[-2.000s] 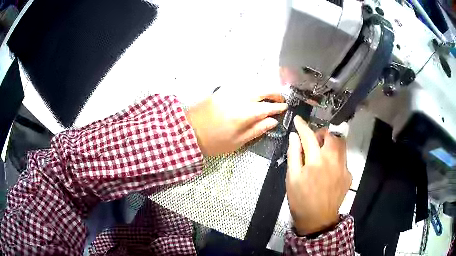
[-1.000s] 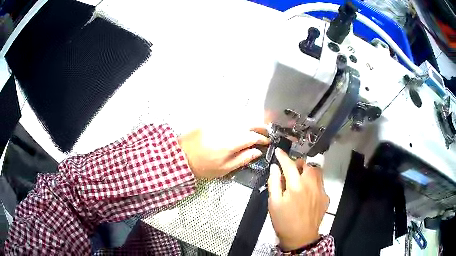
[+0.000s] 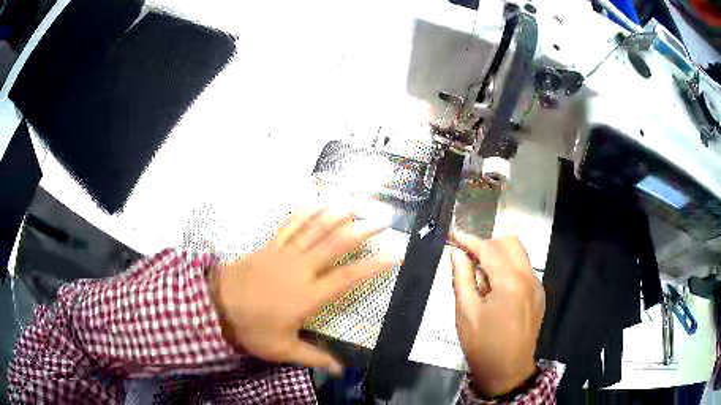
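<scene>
A mesh panel (image 3: 360, 304) lies on the white table with a solid black fabric strip (image 3: 415, 289) along its right edge. The strip runs up under the presser foot (image 3: 454, 142) of the white sewing machine (image 3: 447, 63). My left hand (image 3: 296, 281) is flat on the mesh left of the strip, fingers spread, slightly blurred. My right hand (image 3: 498, 304) is beside the strip's right edge, thumb and forefinger close together at it; whether they pinch the strip is unclear. The shiny slide plate (image 3: 371, 170) shows left of the needle area.
A stack of black mesh panels (image 3: 118, 95) lies at the far left. Long black strips (image 3: 593, 277) hang right of the machine, below the control box (image 3: 648, 182). Blue-handled snips (image 3: 681, 312) and a thin metal tool (image 3: 666, 332) lie at the right table edge.
My left hand has moved back from the presser foot, down and left, and its fingers have spread. My right hand has moved slightly back from the foot. The camera view has shifted.
</scene>
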